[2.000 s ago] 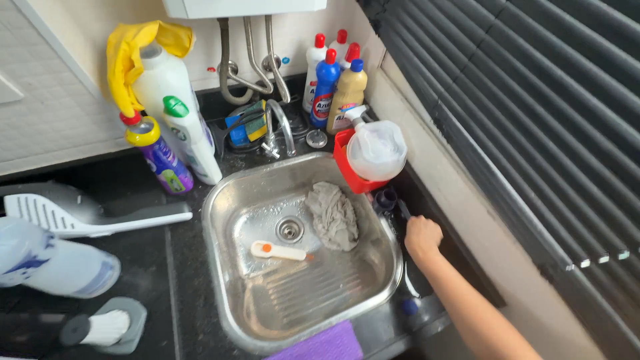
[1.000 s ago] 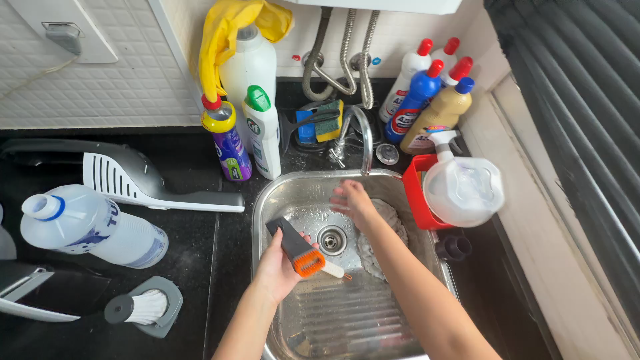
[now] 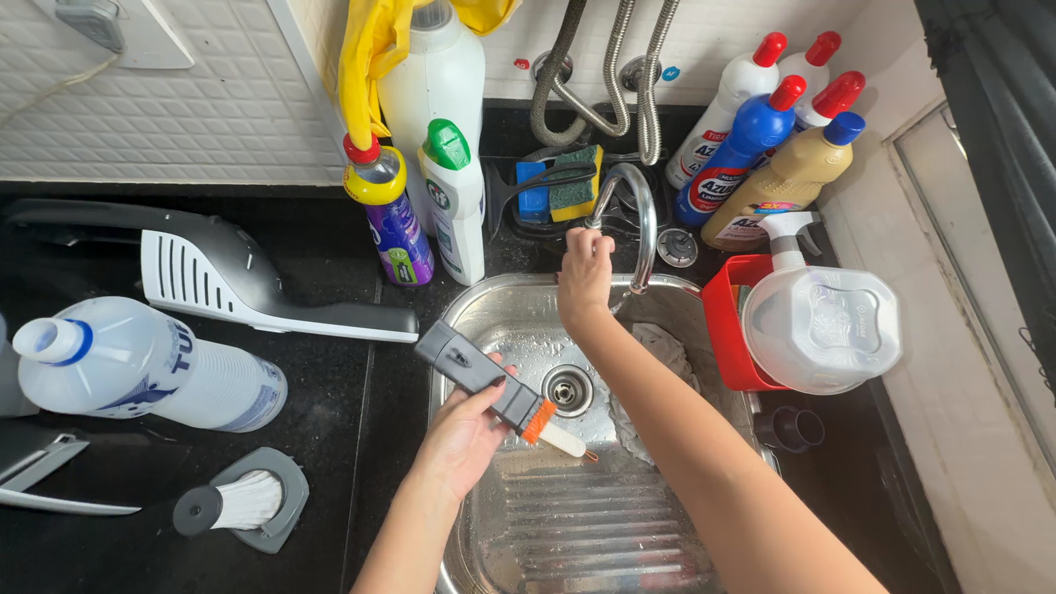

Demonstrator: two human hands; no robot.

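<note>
My left hand [image 3: 472, 425] holds a grey plastic brush attachment [image 3: 487, 379] with orange bristles over the left part of the stainless steel sink [image 3: 569, 528]. A white handle with a small loop lies in the sink just beyond the bristles. At the base of the chrome faucet [image 3: 645, 223], my right hand [image 3: 586, 272] has its fingers curled around a part that they hide. Water shows at the spout's mouth. Behind my right forearm, a wet grey cloth [image 3: 660, 351] lies in the sink, partly hidden. The metal drain [image 3: 568, 390] is between the hands.
Cleaning bottles [image 3: 734, 148] crowd the back right corner; a red container [image 3: 726, 330] and a clear plastic tub [image 3: 825, 330] stand right of the sink. More bottles [image 3: 458, 206] and sponges [image 3: 569, 186] are behind it. A handheld vacuum part [image 3: 247, 280], large bottle [image 3: 148, 363] and filter [image 3: 247, 499] lie left.
My left hand came into view with the brush attachment between two and one seconds ago. My right hand has left the sink's right side and is now at the faucet's base.
</note>
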